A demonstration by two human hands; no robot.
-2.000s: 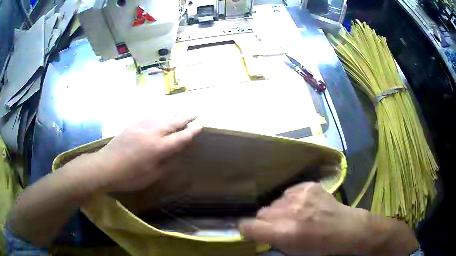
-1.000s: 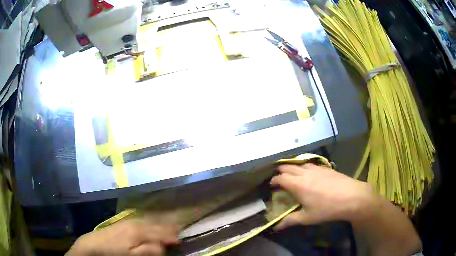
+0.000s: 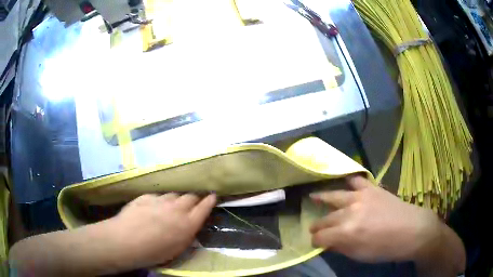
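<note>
A yellow-rimmed bag [image 3: 227,162] lies across the bottom of the view, its wide mouth facing up. Its pale lining, a white strip, a dark glossy patch and a loose thread show inside. My left hand [image 3: 167,222] reaches into the left half of the mouth, fingers against the lining; its grip is unclear. My right hand [image 3: 367,219] holds the bag's right side, with fingers spread over the rim and inside. The bag's back rim overlaps the front edge of the white plate [image 3: 216,143].
Machine head [image 3: 113,11] is cut off at the top left. A yellow template piece [image 3: 154,35] lies beside it. Red-handled snips [image 3: 324,26] lie at the plate's upper right. A black cord runs down the right side. A tied yellow strip bundle [image 3: 427,113] stands far right.
The bag has moved up from low at the table edge, and its mouth is wider. My left hand has moved up and right into the mouth. The view has tilted down, cutting off the machine.
</note>
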